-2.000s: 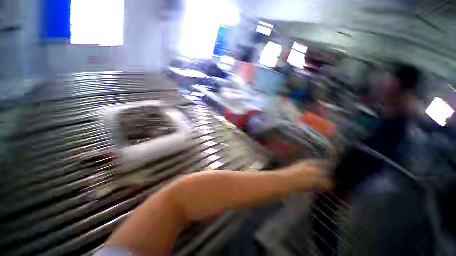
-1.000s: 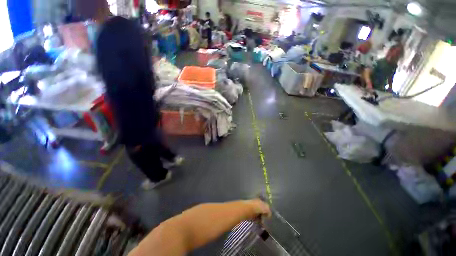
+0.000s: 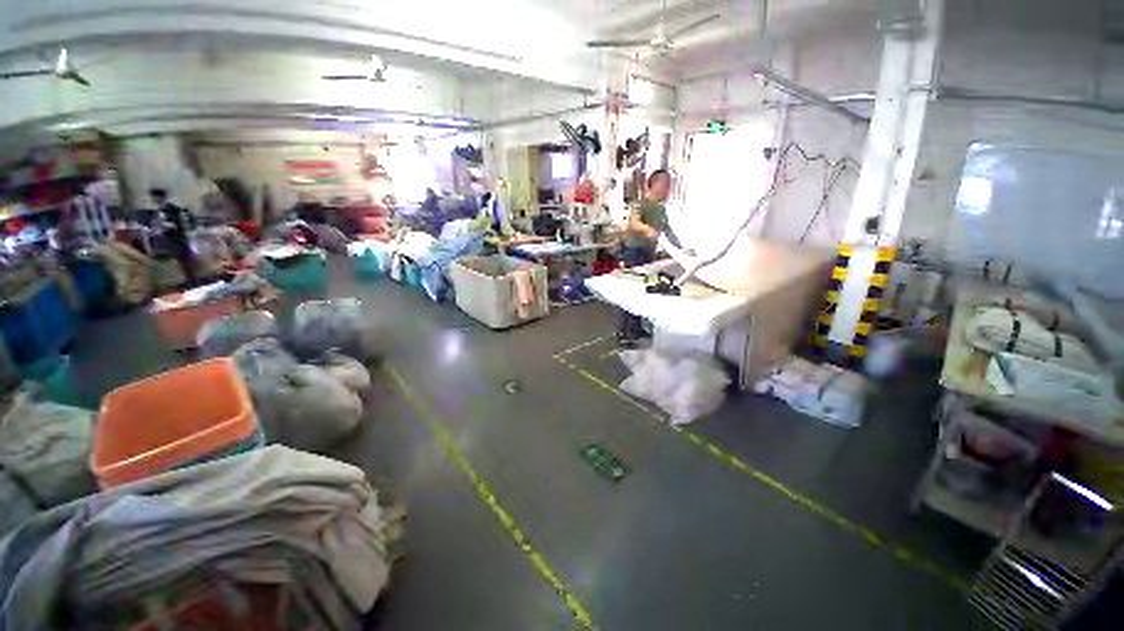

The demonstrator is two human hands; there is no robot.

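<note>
Neither of my hands is in the picture. Nearest in front, at the lower left, a heap of pale grey cloth (image 3: 234,524) is draped over a tub. An orange plastic tub (image 3: 173,419) stands just behind it. At the lower right edge, part of a metal rack (image 3: 1029,586) with thin parallel bars shows, cut off by the frame.
Grey floor (image 3: 493,431) with yellow lines runs ahead. Stuffed grey bags (image 3: 296,388) lie at left. A person (image 3: 647,228) stands at a white worktable (image 3: 715,296), with white bundles (image 3: 678,385) below. A striped pillar (image 3: 854,302) and a loaded cart (image 3: 1035,382) stand at right.
The view has swung right, away from the tube frame. The arm and hand that reached toward the metal rack are out of the picture, as is the dark-clothed person nearby.
</note>
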